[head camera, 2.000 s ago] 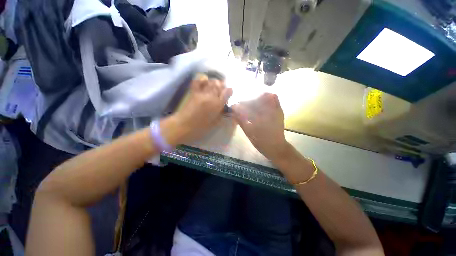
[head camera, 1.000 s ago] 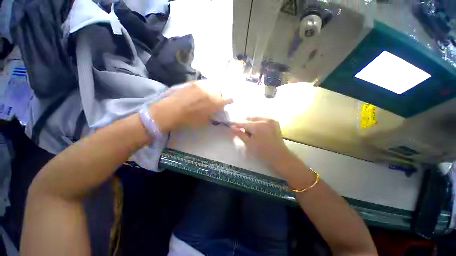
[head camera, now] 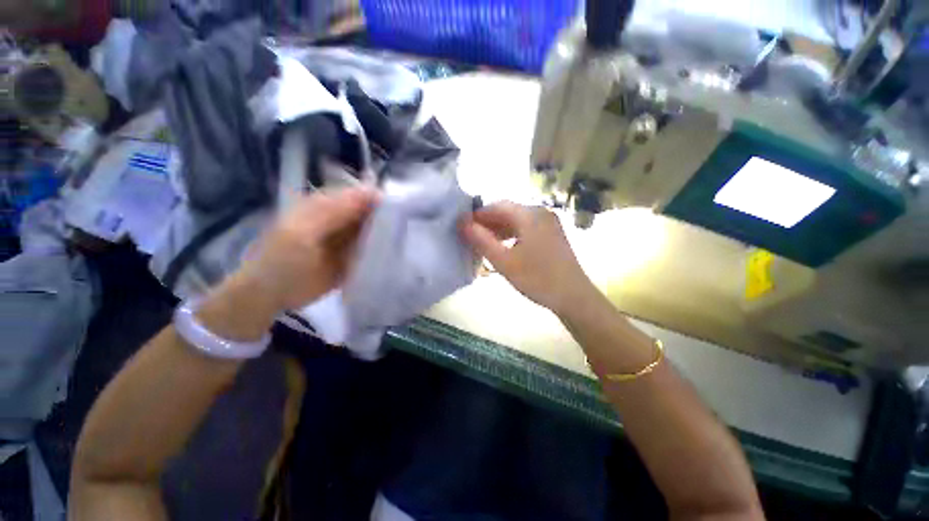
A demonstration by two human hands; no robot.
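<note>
A light grey panel [head camera: 413,249] hangs between my hands over the front table edge, left of the needle area. My left hand [head camera: 316,244] is blurred and grips its left side. My right hand [head camera: 525,249] pinches its right edge between thumb and fingers, near a small dark bit of cloth. The garment body [head camera: 219,112], a crumpled light grey and charcoal bundle, lies behind and left of my left hand. The sewing machine head [head camera: 611,132] stands behind my right hand; its presser foot area is partly lost in lamp glare.
The machine's green panel [head camera: 703,193] has a bright screen, with a yellow sticker [head camera: 759,274] below. The green ruler-marked table edge [head camera: 509,364] runs along the front. A blue basket [head camera: 469,31] is behind. Printed packaging [head camera: 127,188] and grey cloth [head camera: 41,336] are at left.
The light grey panel has been lifted and spread between my hands. My left hand has moved away from my right hand. The view has shifted, showing the blue basket and more at left.
</note>
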